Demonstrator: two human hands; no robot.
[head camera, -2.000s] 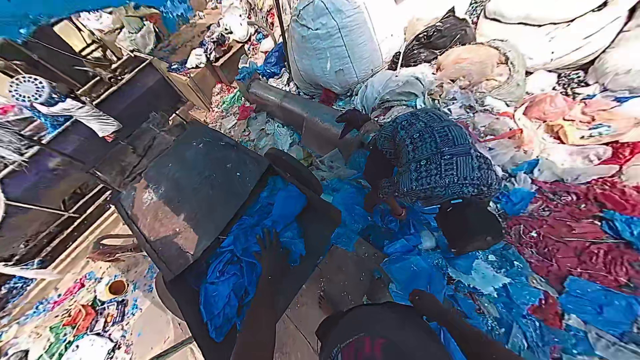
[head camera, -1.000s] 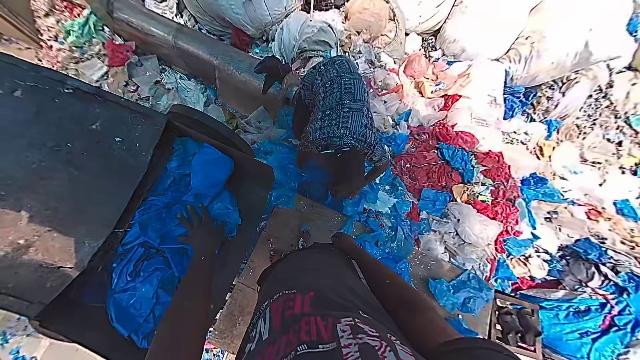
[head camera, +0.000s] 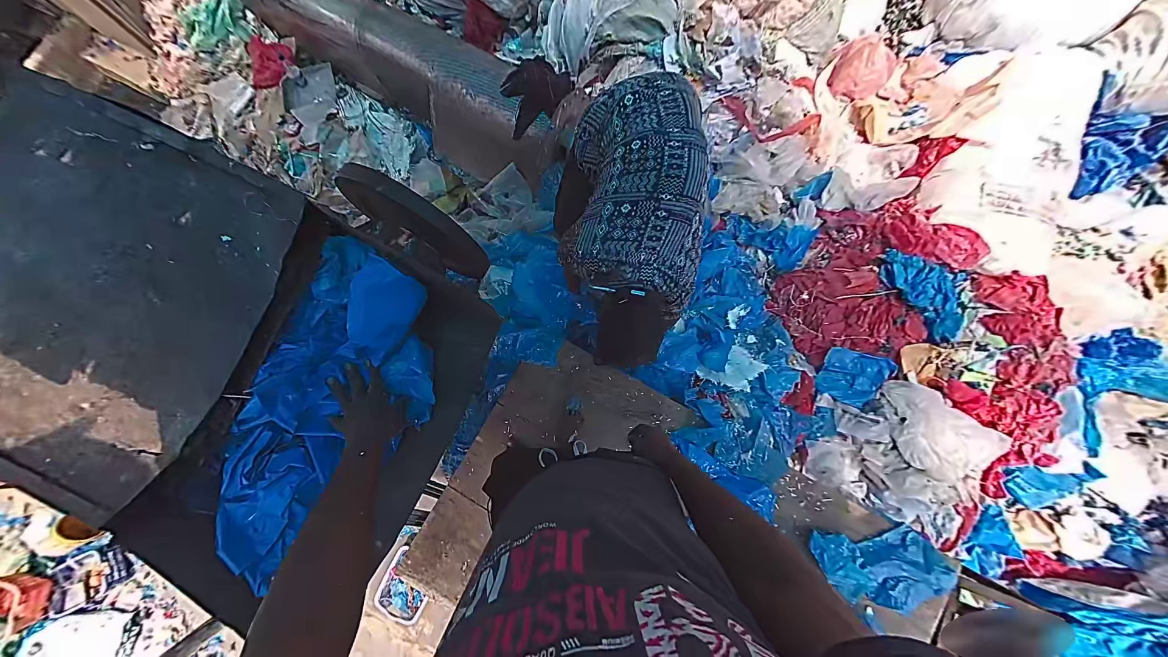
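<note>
Crumpled blue plastic film (head camera: 283, 429) lies in a dark, open-topped trough (head camera: 447, 365) at my left. My left hand (head camera: 367, 406) rests on it with fingers spread, and nothing shows gripped. Beside the hand, a smooth blue piece of film (head camera: 385, 306) bulges up. My right hand (head camera: 650, 443) hangs near my waist, close to the wooden platform; its fingers are too dark to make out. A flat dark metal sheet (head camera: 137, 246) adjoins the trough on the left, and a round dark disc (head camera: 411, 219) stands at its far rim.
A person in a patterned shirt (head camera: 643, 173) bends low over blue film scraps (head camera: 730, 319) just ahead. Boards (head camera: 547, 401) lie before my feet. Red plastic film (head camera: 849, 301) and pale plastic waste (head camera: 940, 429) spread at the right. A large grey roll or pipe (head camera: 401, 73) lies behind the trough.
My left hand stays on the blue film in the trough, its fingers spread. The view has swung to the right and downward since the earliest frame. The bent person remains ahead.
</note>
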